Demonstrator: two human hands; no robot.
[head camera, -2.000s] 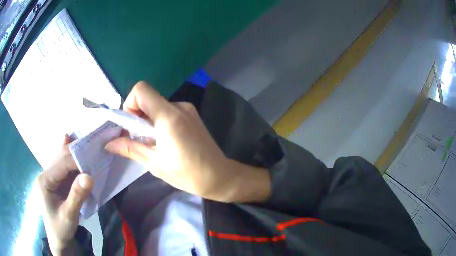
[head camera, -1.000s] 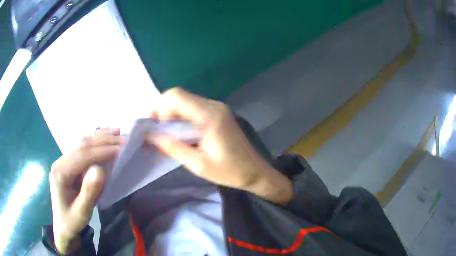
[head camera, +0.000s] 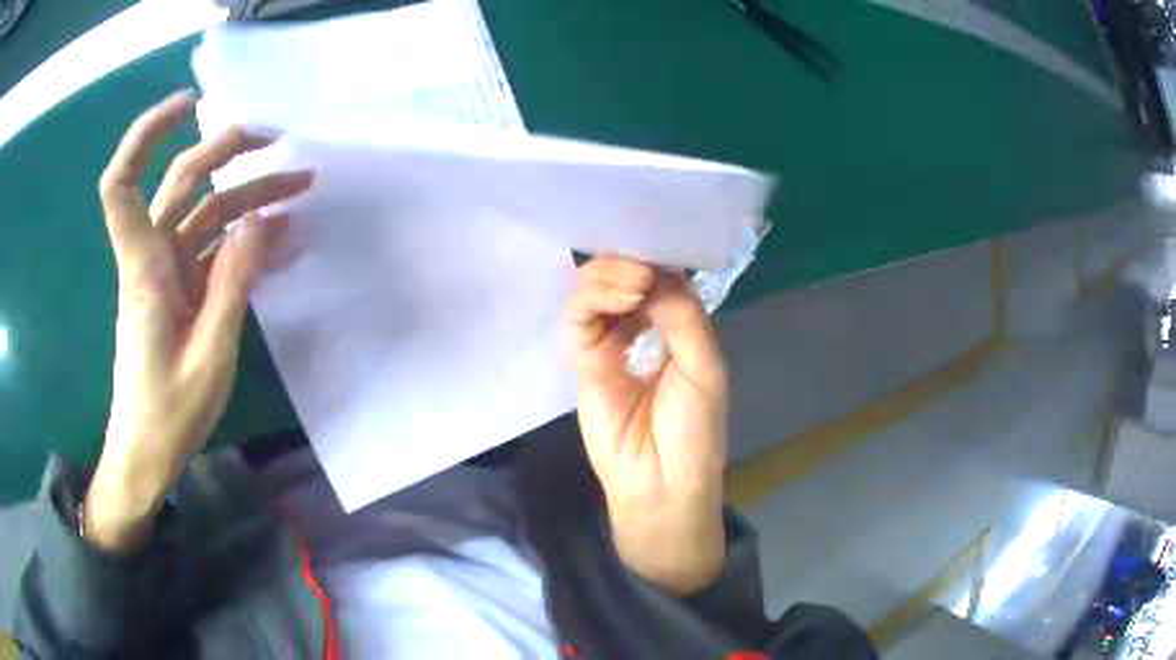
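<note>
A large white paper sheet (head camera: 413, 297) is held up in front of me, its upper right part folded over into a long flap. My left hand (head camera: 181, 284) has its thumb and fingers at the sheet's left edge. My right hand (head camera: 651, 400) pinches the flap's lower edge. A pale, shiny, slim object (head camera: 729, 273), perhaps the wrapped handle of a blade, also lies in my right hand and sticks out past the fingers; its tip is not clear. A stack of white paper (head camera: 374, 71) lies behind the sheet, partly hidden by it.
The green bench (head camera: 903, 142) spreads behind and beside the paper, its edge curving at the right. A thin dark tool (head camera: 789, 36) lies on it at the top. A grey floor with a yellow line (head camera: 851, 432) shows at the lower right.
The small folded paper between my hands is now opened into a wide sheet with a flap. My right hand has moved right and turned palm up. The view has shifted, showing more bench.
</note>
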